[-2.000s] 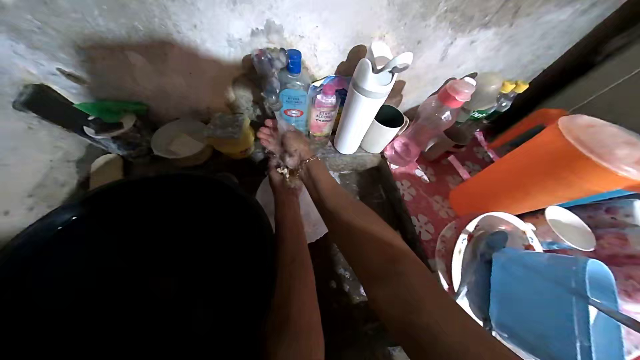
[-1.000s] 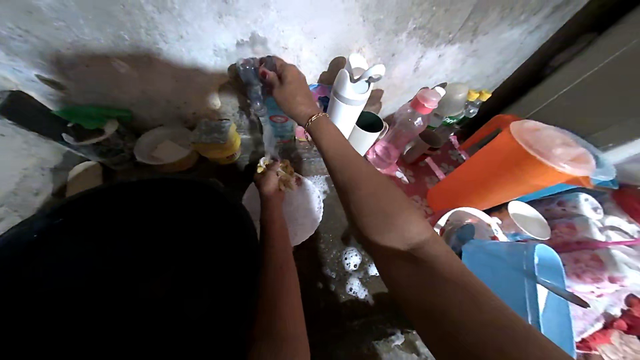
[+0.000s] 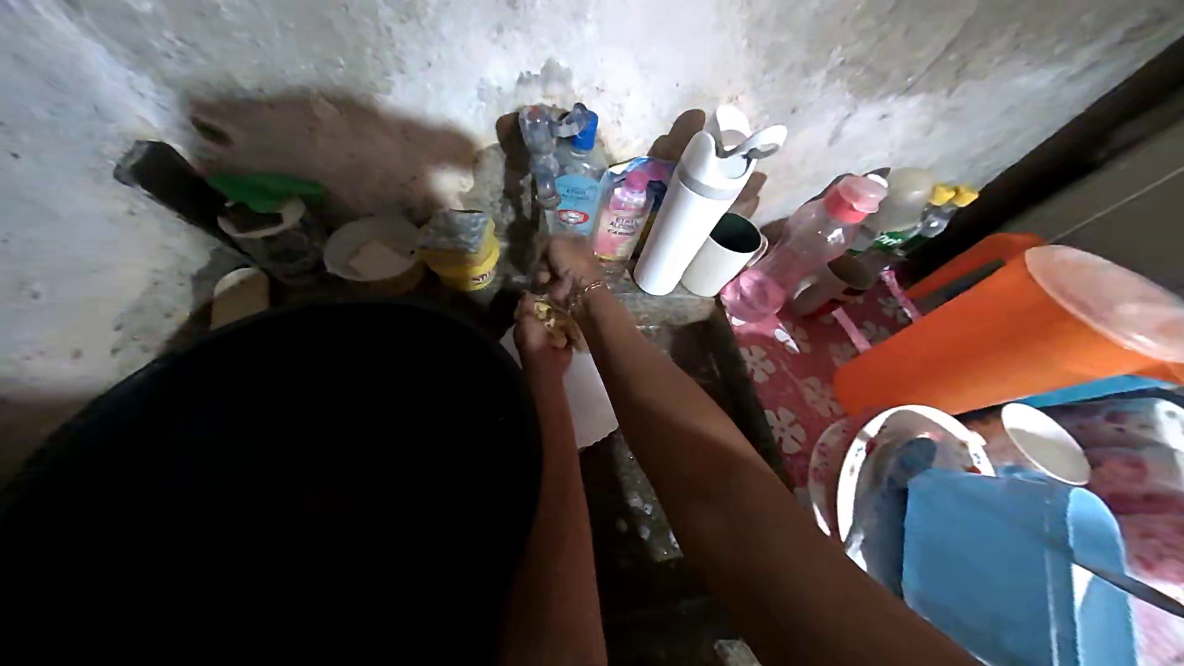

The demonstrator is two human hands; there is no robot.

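Observation:
My left hand [image 3: 546, 335] is cupped around small pale yellow, peeled-looking pieces [image 3: 552, 319] above a white plate or sheet [image 3: 585, 393]. Just above it, in front of the faucet, is my right hand [image 3: 566, 268], with a bracelet on the wrist; its fingers are partly in shadow, and whether they hold anything does not show. The clear plastic faucet [image 3: 544, 153] stands out from the wall beside a blue alcohol bottle [image 3: 578, 190] and a pink alcohol bottle [image 3: 622, 217].
A large black basin [image 3: 305, 319] fills the lower left. Behind it stand a yellow container [image 3: 467, 264] and a white tub [image 3: 370, 250]. To the right are a white tumbler [image 3: 684, 217], a mug [image 3: 717, 268], a pink-tinted bottle [image 3: 805, 240], an orange pitcher [image 3: 962, 333] and a blue container [image 3: 985, 546].
My right hand has come down from the faucet to beside my left hand. A second ago it was on the faucet; before that, both hands were together below it.

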